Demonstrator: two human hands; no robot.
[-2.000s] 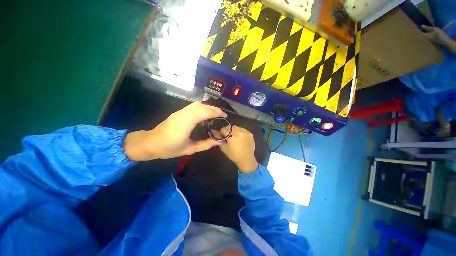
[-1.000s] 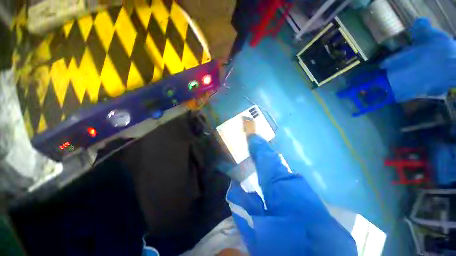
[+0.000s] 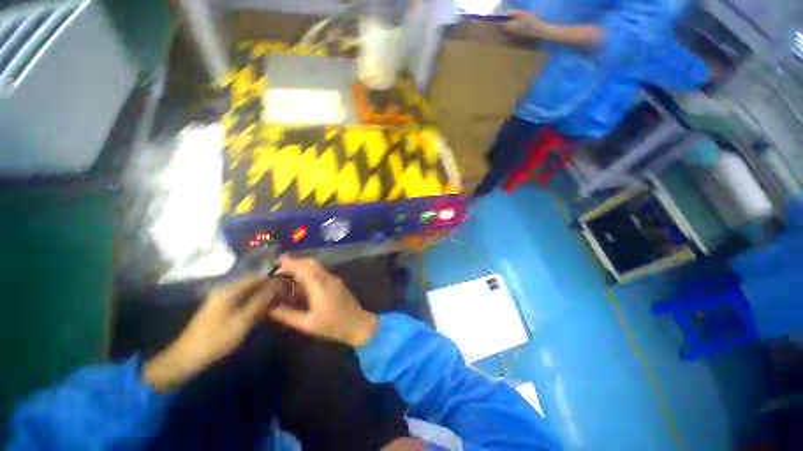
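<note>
My left hand [image 3: 216, 321] and my right hand [image 3: 324, 304] meet over my dark lap, just below the press's control panel [image 3: 339, 231]. Between their fingertips is a small dark round ring [image 3: 283, 280] with a thin shiny rim. My fingers cover most of it, and the view is blurred. My left hand holds the ring from the left. The right fingertips are pinched at it; whether they hold a small insert is hidden. The white parts tray [image 3: 477, 319] lies low at the right, with a few dark pieces at its top corner.
The press bed [image 3: 308, 167] is yellow and black, with an orange-brown fixture [image 3: 379, 107] under a pale cylinder [image 3: 380, 55]. A white block [image 3: 304, 106] lies beside the fixture. Crumpled clear plastic [image 3: 189, 207] is left of the press. A person in blue [image 3: 590, 53] stands behind a cardboard sheet [image 3: 480, 84].
One second ago my right hand was over the tray's dark pieces and my left hand was out of view. Now both hands are together at the ring. The camera view has swung back left.
</note>
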